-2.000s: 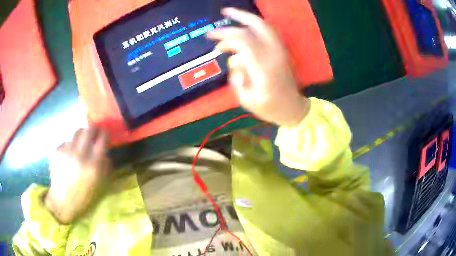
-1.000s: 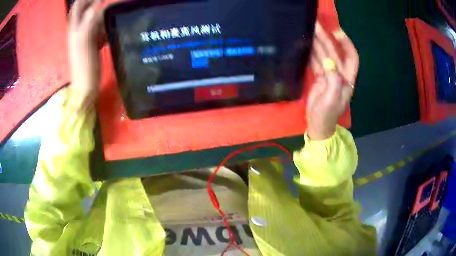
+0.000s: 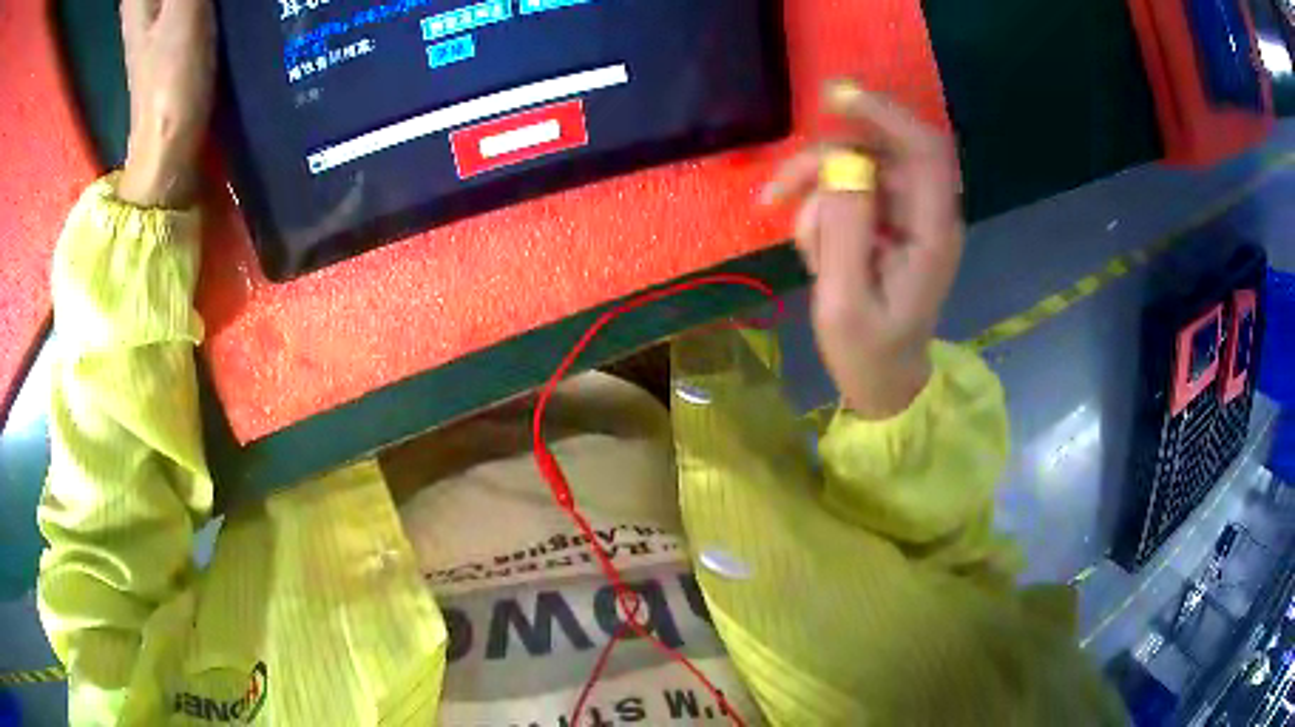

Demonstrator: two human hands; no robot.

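A black tablet (image 3: 639,107) lies on an orange-red foam pad (image 3: 469,284), its top cut off by the frame. Its lit screen shows blue buttons, a white bar and one red button. My left hand (image 3: 171,93) grips the tablet's left edge, with its fingertips at the top edge of the picture. My right hand (image 3: 888,234) is raised beside the tablet's lower right corner, off it, with its fingers bent, slightly blurred, and yellow bands on them. A thin red headset cord (image 3: 543,440) hangs over my chest and loops up toward my right hand; its end is hidden.
The pad lies on a dark green bench surface (image 3: 1044,107). Another red pad (image 3: 36,185) is at the left and one with a dark tablet (image 3: 1228,57) at the upper right. A black rack (image 3: 1207,412) stands on the grey floor at the right, beyond a yellow line.
My right hand has left the tablet's right edge and stands lower, beside the corner. My left hand stays at the left edge. The tablet and pad appear higher and tilted in view.
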